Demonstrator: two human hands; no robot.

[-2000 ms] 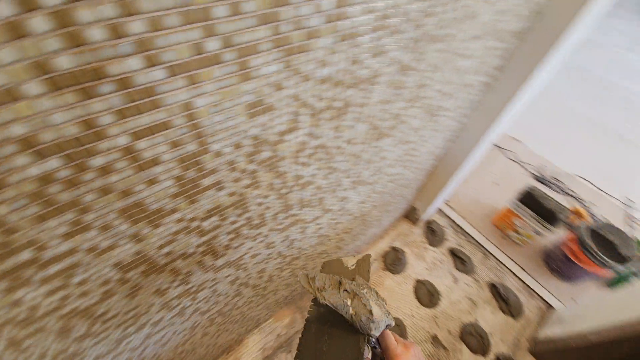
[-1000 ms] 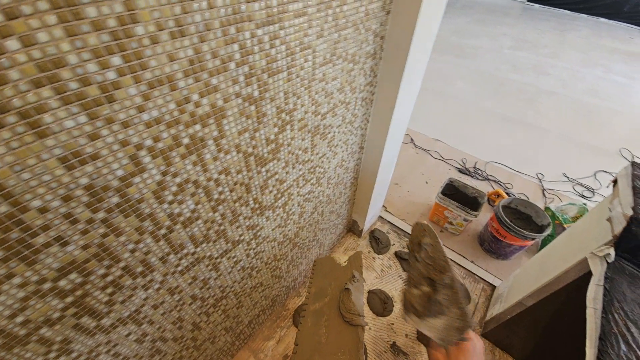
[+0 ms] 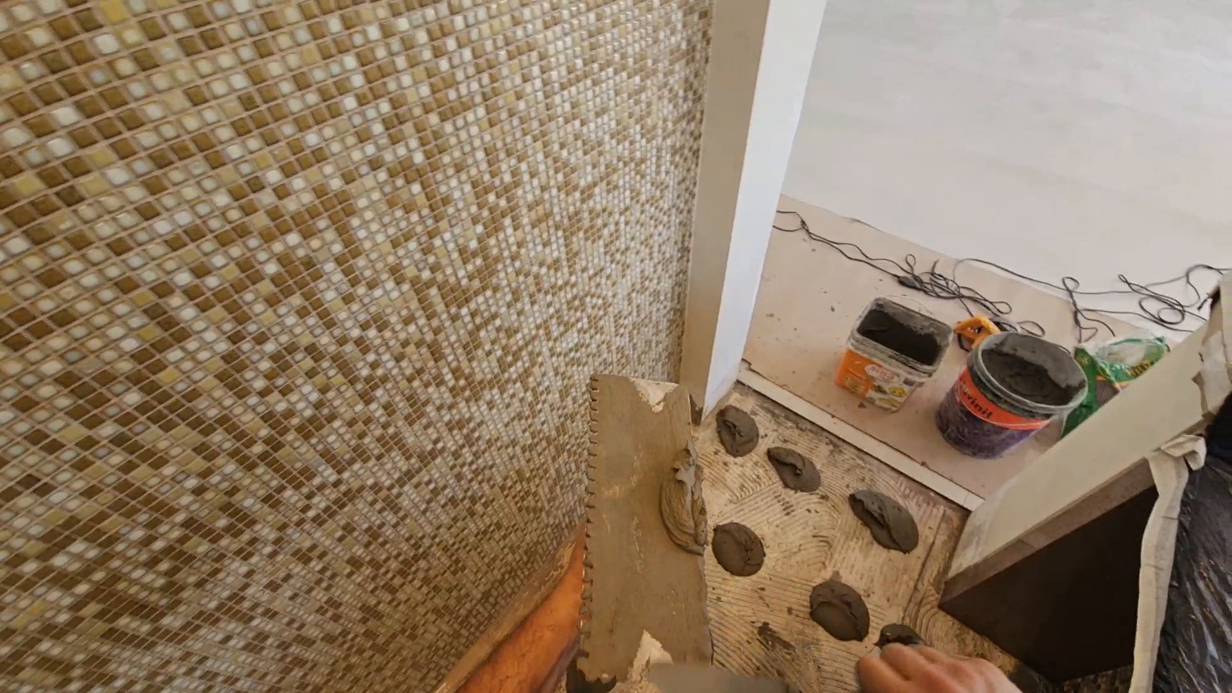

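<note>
A notched trowel (image 3: 640, 520) stands out from the bottom edge, its flat blade smeared with grey mortar and a thicker lump on its right side. Its handle and my left hand are out of view. My right hand (image 3: 934, 671) shows only in part at the bottom right, fingers curled. The grey blade of a smaller trowel (image 3: 717, 680) lies across the bottom edge, left of that hand; its handle is hidden. Beyond the blades, several dabs of dark mortar (image 3: 839, 609) sit on the combed floor (image 3: 789, 539). A blurred skin-coloured shape lies left of the notched trowel.
The mosaic-tiled wall (image 3: 385, 289) fills the left, ending at a white door frame (image 3: 756, 192). Past the threshold stand a square mortar tub (image 3: 881, 380) and a round bucket (image 3: 996, 419), near a green bag (image 3: 1121, 361) and loose black cables (image 3: 934, 279). A partition end (image 3: 1068, 481) borders the right.
The smaller trowel and my right hand have dropped to the bottom edge, the hand moving right. The notched trowel now shows further up in view. The view has swung right since the earliest frame.
</note>
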